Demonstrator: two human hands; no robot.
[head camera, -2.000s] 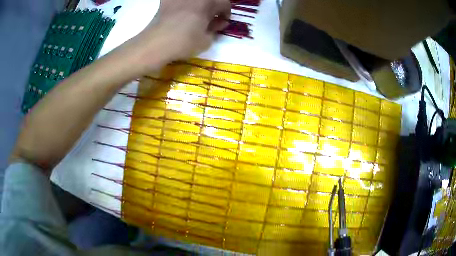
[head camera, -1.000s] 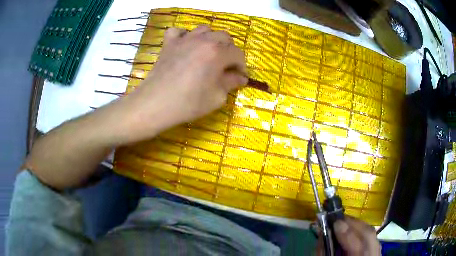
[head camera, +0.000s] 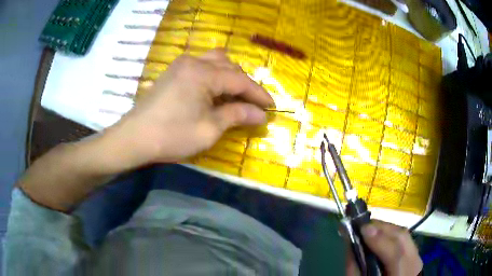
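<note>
The amber-yellow circuit panel (head camera: 345, 81) lies on a white board, with rows of wire ends past its left edge. My left hand (head camera: 210, 108) is over the panel's left-middle part and pinches a thin short lead wire (head camera: 282, 111) between thumb and finger, pointing right. A small bundle of dark red lead wires (head camera: 278, 47) lies on the panel beyond my left hand. My right hand (head camera: 391, 248) holds the soldering iron (head camera: 357, 207) like a pen at the lower right. The thin solder feed tube (head camera: 330, 172) runs beside it, both tips over the panel, right of the wire. Tip contact cannot be told.
Green circuit boards (head camera: 75, 24) are stacked at the upper left. A tape roll (head camera: 431, 19) is at the upper right. A black box (head camera: 464, 145) with cables stands at the right edge. The white board (head camera: 81, 91) shows left of the panel.
My left hand took red wires from the upper bundle, brought them over the panel and let them go; it now pinches one wire. The iron came up in my right hand. The view has shifted.
</note>
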